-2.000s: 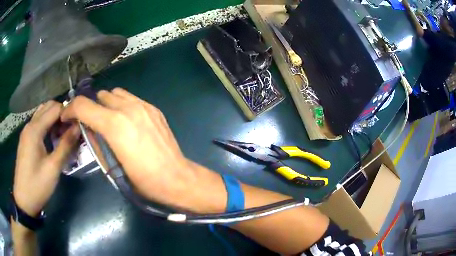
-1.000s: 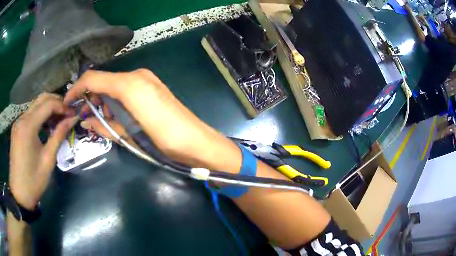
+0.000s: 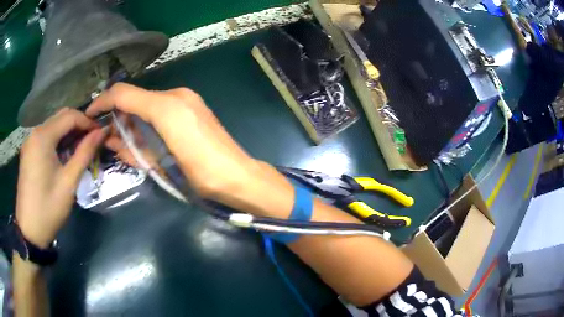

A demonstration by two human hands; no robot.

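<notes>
A white plug housing (image 3: pixel 112 186) lies open below my fingers at the left, with thin wires inside, one of them yellow. My left hand (image 3: pixel 52 167) holds a small dark part above the housing; the part is mostly hidden by my fingers. My right hand (image 3: pixel 167 133) is closed around the soldering iron, whose body is mostly hidden. The iron's black-and-silver cable (image 3: pixel 278 224) runs back along my forearm. The iron's tip is too blurred to make out.
A grey fume hood (image 3: pixel 86 62) stands just beyond my hands. Pliers (image 3: pixel 355 195) lie beside my right wrist. Farther back are a parts tray (image 3: pixel 279 82), a long cardboard tray (image 3: pixel 378 127) and a black soldering station (image 3: pixel 417 80). A cardboard box (image 3: pixel 464 247) and another person (image 3: pixel 538 74) are at right.
My right hand has swung up from lower left, and its wrist now overlaps the pliers' jaws. The housing shows more openly beneath my fingers. Since the last frame the hands have barely shifted.
</notes>
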